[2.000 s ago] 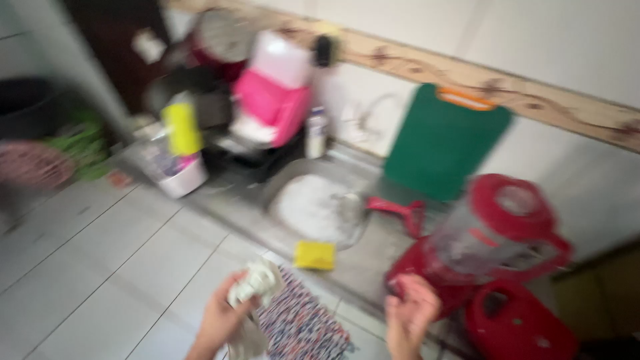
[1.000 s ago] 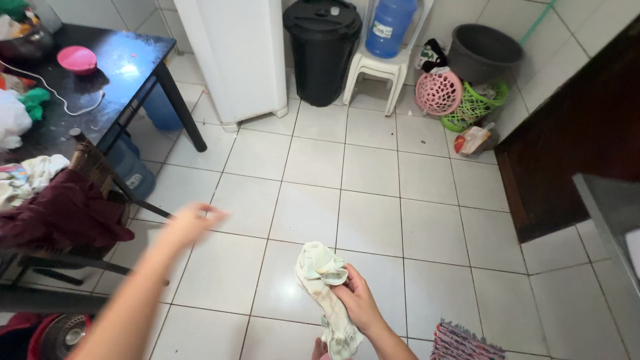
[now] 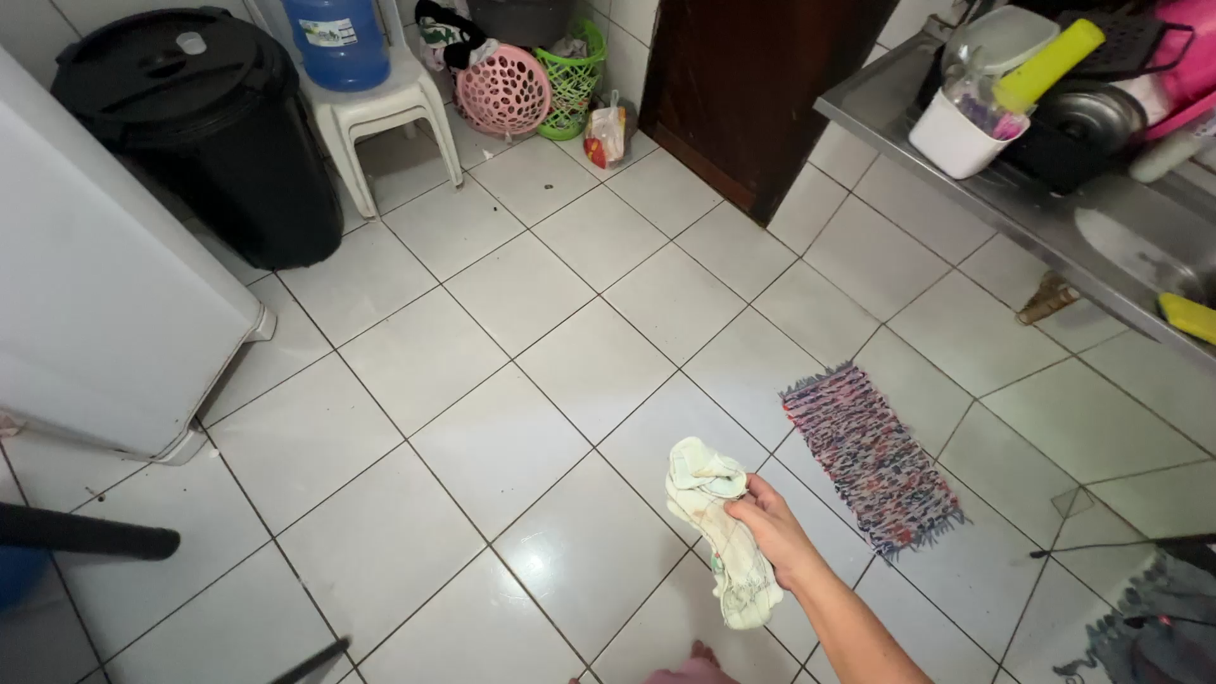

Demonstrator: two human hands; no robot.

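Note:
A crumpled whitish cloth (image 3: 717,532) with faint stains hangs from my right hand (image 3: 774,532), whose fingers pinch its right side over the tiled floor. Below the cloth, part of a bare foot (image 3: 703,655) shows at the bottom edge. My left hand is out of the frame. To the right of my right hand, a multicoloured woven rag rug (image 3: 874,461) lies on the tiles.
At upper right a steel sink counter (image 3: 969,195) holds a white container (image 3: 964,138) and a yellow sponge (image 3: 1187,318). A black lidded bin (image 3: 209,142), a white plastic stool (image 3: 380,114), a pink basket (image 3: 503,90) and a dark door (image 3: 741,95) stand at the back.
The view has swung from the sink to the table side, then partly back. My left hand, visible in both earlier frames, has left the view. The cloth, in my left hand at first, is now in my right.

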